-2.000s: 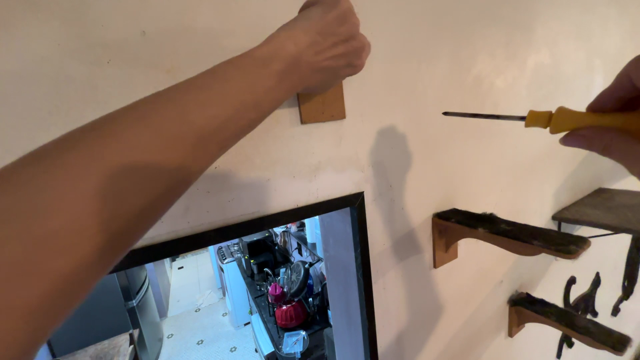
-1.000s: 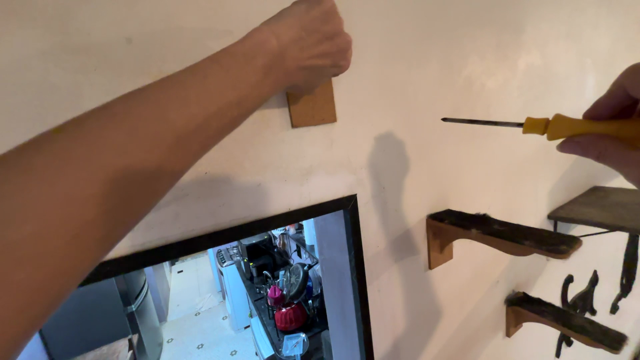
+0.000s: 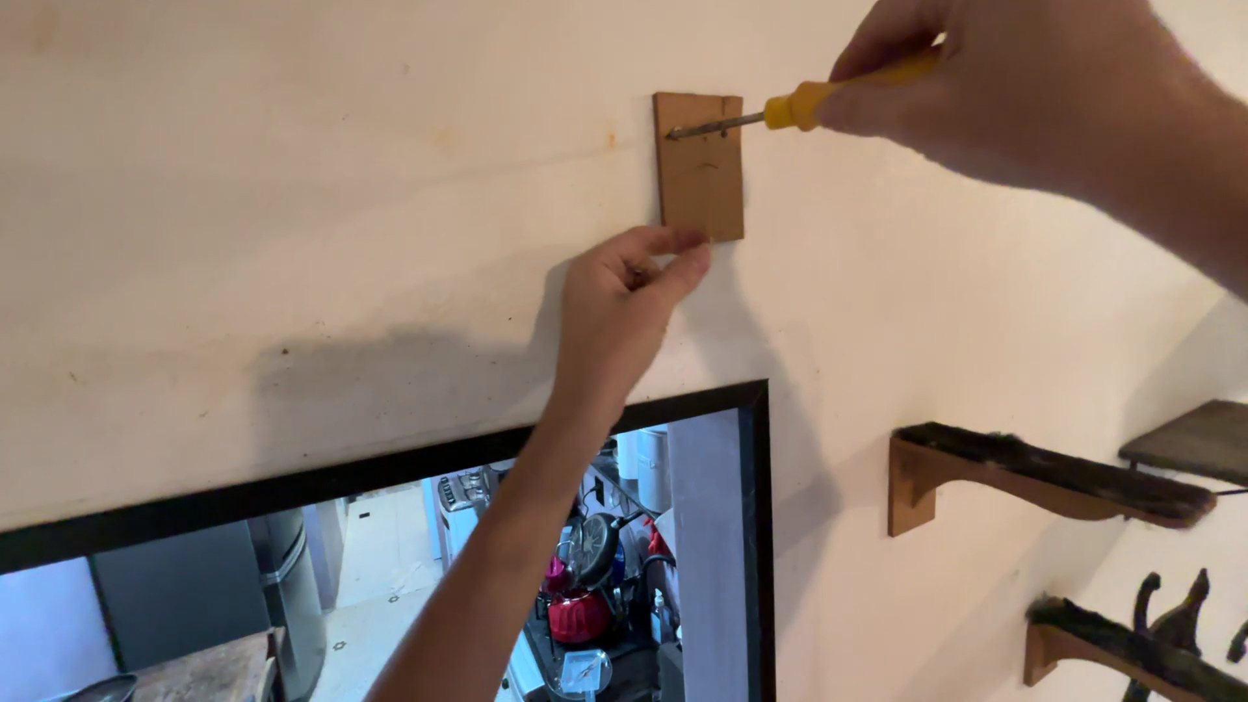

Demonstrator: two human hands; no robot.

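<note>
A small rectangular wooden plate [image 3: 700, 190] lies flat against the cream wall. My right hand [image 3: 1004, 97], at the upper right, grips a screwdriver by its yellow handle [image 3: 801, 105]. The metal shaft crosses the top of the plate, and its tip meets a screw or hole near the plate's upper left corner. Just under the plate is my left hand [image 3: 634, 292], thumb and forefinger close together at its lower edge. Whether something small is pinched between those fingers cannot be made out.
Below, a black-framed opening [image 3: 759, 546] shows a kitchen with a red pot [image 3: 579, 616], pans and a fridge [image 3: 292, 595]. Wall brackets with dark, fuzzy tops [image 3: 1053, 473] [image 3: 1141, 648] project at the right, near a dark shelf [image 3: 1194, 444].
My left hand has moved from the plate's upper part to below it, uncovering the plate. My right hand has brought the screwdriver left, onto the plate.
</note>
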